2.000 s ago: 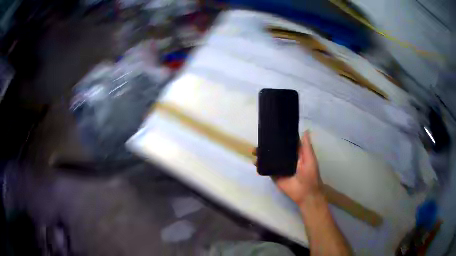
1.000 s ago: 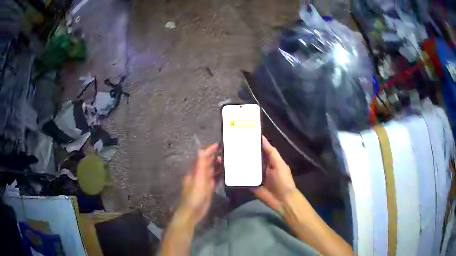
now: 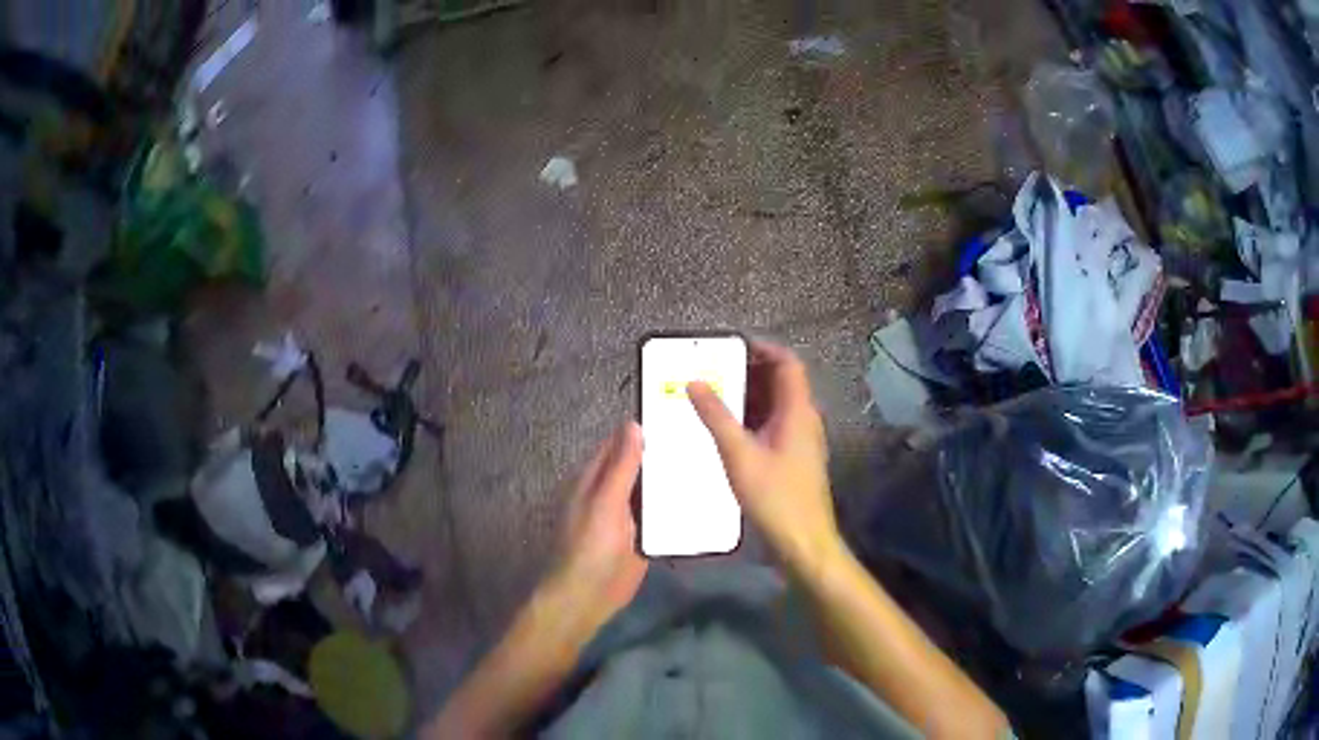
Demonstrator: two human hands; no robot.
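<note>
A smartphone point(image 3: 692, 463) with a bright white screen and a dark edge is in the middle of the view, held upright over the floor. My left hand point(image 3: 605, 513) holds its left edge from the side and behind. My right hand point(image 3: 774, 448) is at its right side, with the thumb over the upper part of the screen and the other fingers curled by the right edge. Small yellow marks show near the top of the screen. Whatever the fingers do behind the phone is hidden.
A shiny dark plastic bag point(image 3: 1070, 506) stands at the right, with white cloth pieces point(image 3: 1070, 282) behind it. The white ironing table point(image 3: 1230, 651) is at the lower right. Fabric scraps point(image 3: 261, 506), a round yellow stool top point(image 3: 359, 682) and a green bundle point(image 3: 188, 231) are at the left.
The view has moved along the floor; the bag and table now sit lower and further right. My right thumb has moved onto the screen, and my left hand has closed in on the phone's edge.
</note>
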